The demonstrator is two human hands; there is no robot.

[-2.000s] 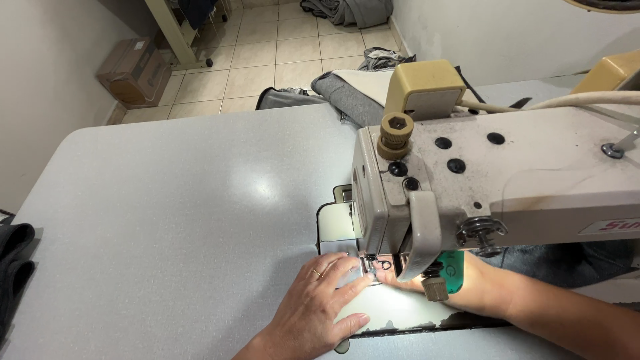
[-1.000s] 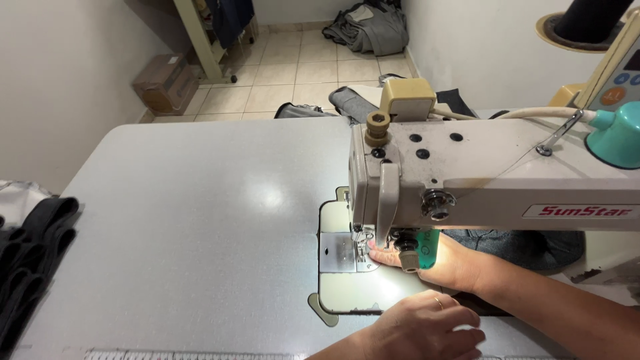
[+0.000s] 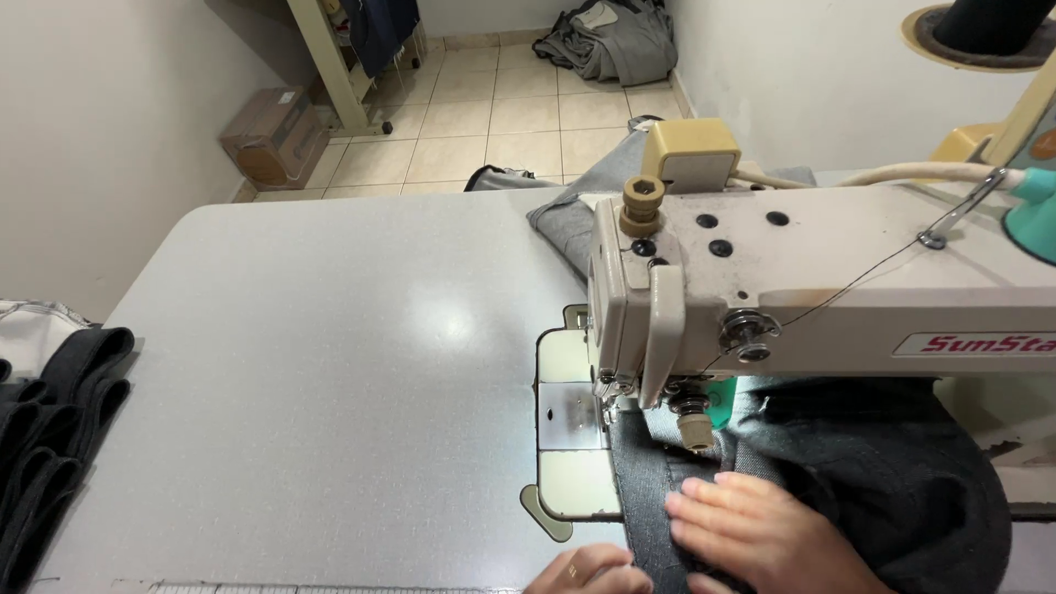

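Dark denim cloth [image 3: 874, 462] lies under the arm of a SunStar sewing machine [image 3: 825, 272], its straight left edge running from beside the presser foot [image 3: 609, 412] toward me. My right hand [image 3: 751, 528] rests flat on this cloth, fingers pointing left. At the bottom edge of the view is my left hand [image 3: 590, 571], wearing a ring, its fingers curled beside the cloth's edge; whether it pinches the cloth is not clear. The metal needle plate [image 3: 569, 417] shows left of the foot. Black thread runs from the guide to the tension dial [image 3: 747, 330].
Folded dark cloth strips [image 3: 49, 445] lie at the table's left edge. A ruler scale [image 3: 313, 589] runs along the front. Grey cloth [image 3: 577, 214] hangs over the back edge. Beyond are a cardboard box [image 3: 276, 136] and a heap of grey fabric [image 3: 615, 41] on the floor.
The dark cloth has come forward beside the presser foot, where bare plate showed a second ago. My right hand has moved back from the needle area onto the cloth. Grey cloth behind the machine has shifted.
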